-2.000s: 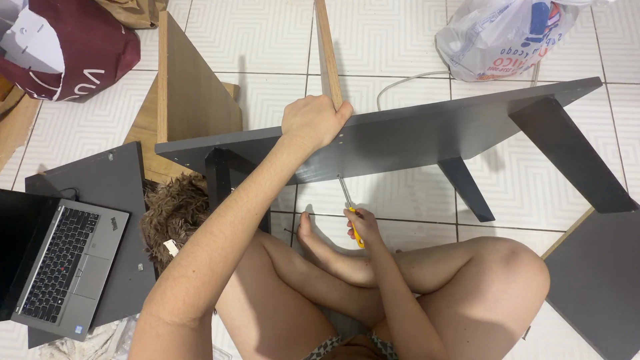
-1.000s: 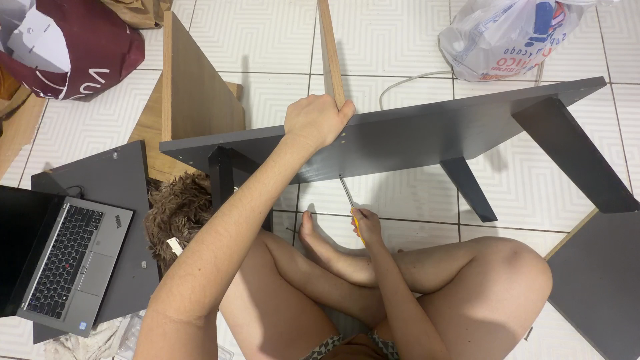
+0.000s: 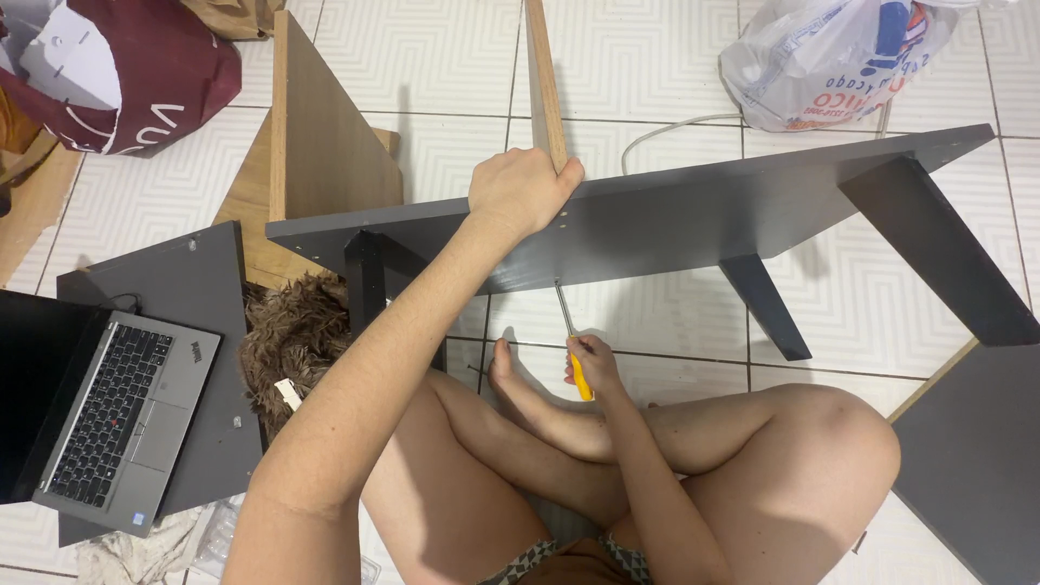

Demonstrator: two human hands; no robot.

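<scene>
My left hand (image 3: 524, 191) grips the upper edge of a dark grey furniture panel (image 3: 666, 219), beside the base of an upright wooden board (image 3: 546, 81). In my right hand (image 3: 595, 366) is a screwdriver (image 3: 580, 370) with a yellow handle. Its tip meets the panel near the lower edge, at a small screw or hole. Dark tapered legs stick out from the panel, such as the one at the right (image 3: 942, 244) and a shorter one (image 3: 765, 305). Another wooden board (image 3: 325, 130) stands at the panel's left end.
An open laptop (image 3: 122, 414) lies on a grey board (image 3: 195, 276) at the left, beside a shaggy brown item (image 3: 296, 341). A maroon bag (image 3: 179, 73) and a white plastic bag (image 3: 812, 65) stand farther back. Another grey panel (image 3: 975, 439) lies at the right. A screw (image 3: 478, 370) lies near my foot.
</scene>
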